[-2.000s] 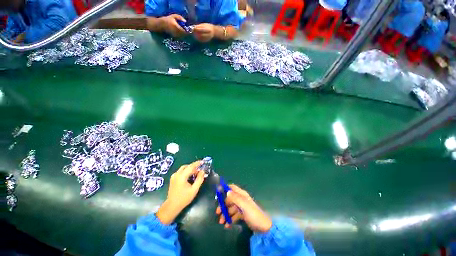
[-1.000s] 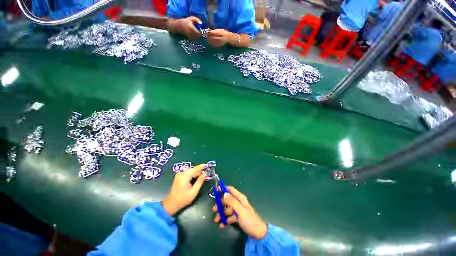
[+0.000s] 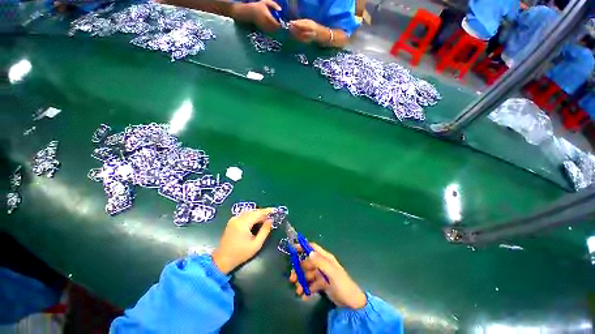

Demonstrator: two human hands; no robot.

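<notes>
My left hand pinches a silvery moulded shot between thumb and fingertips, just above the green bench. My right hand holds the blue-handled side cutters, their short jaws pointing up at the lower right of the shot. One shot lies flat just beyond my left hand. Another small silvery piece lies below the cutter jaws, partly hidden by them. A large tangled heap of shots lies to the left, with a white hexagonal piece beside it.
Small silvery clusters lie at the far left. Across the bench, a person's hands work near other heaps. A slanting metal post stands at the right, with plastic bags behind. Red stools stand beyond.
The view has shifted and tilted. A flat shot beyond my left hand and a piece below the cutters now show; neither was visible two seconds ago. Both hands keep their grips.
</notes>
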